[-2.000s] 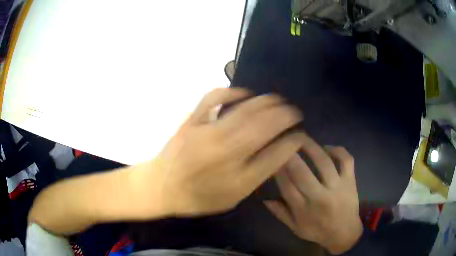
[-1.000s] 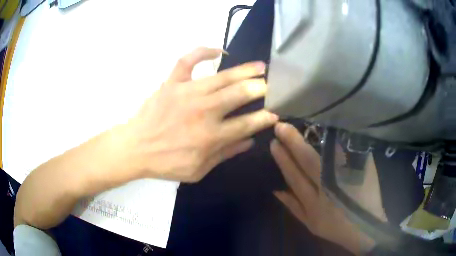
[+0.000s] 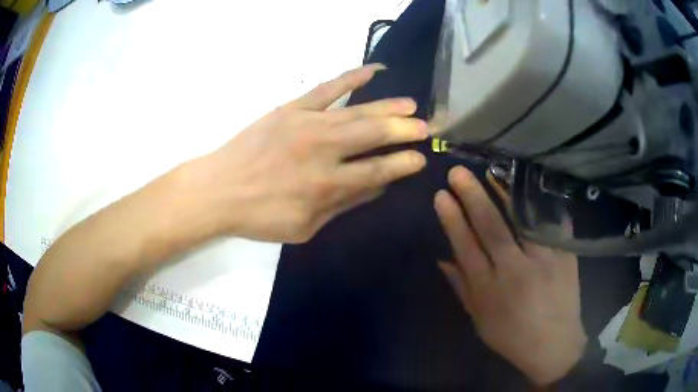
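A dark fabric panel (image 3: pixel 360 291) lies over the machine bed and hangs over the table's front edge. The grey-white sewing machine head (image 3: pixel 528 69) stands at the upper right, with a small yellow-green part (image 3: pixel 439 145) at its lower left. My left hand (image 3: pixel 306 164) lies flat on the panel's left part, fingers spread, fingertips close to the machine head. My right hand (image 3: pixel 513 283) lies flat on the panel below the head, its upper side partly behind machine parts. The needle point cannot be made out.
The white table (image 3: pixel 153 92) has ruler markings along its front edge and a yellow-orange strip at left. A dark-rimmed metal part (image 3: pixel 376 34) shows beside the panel's far left edge. A dark object (image 3: pixel 667 295) lies on yellowish and white pieces at far right.
Since two seconds ago, my hands have moved apart, from overlapping to either side of the yellow-green part. Since one second ago, the machine head appears higher in view and more of my right hand shows.
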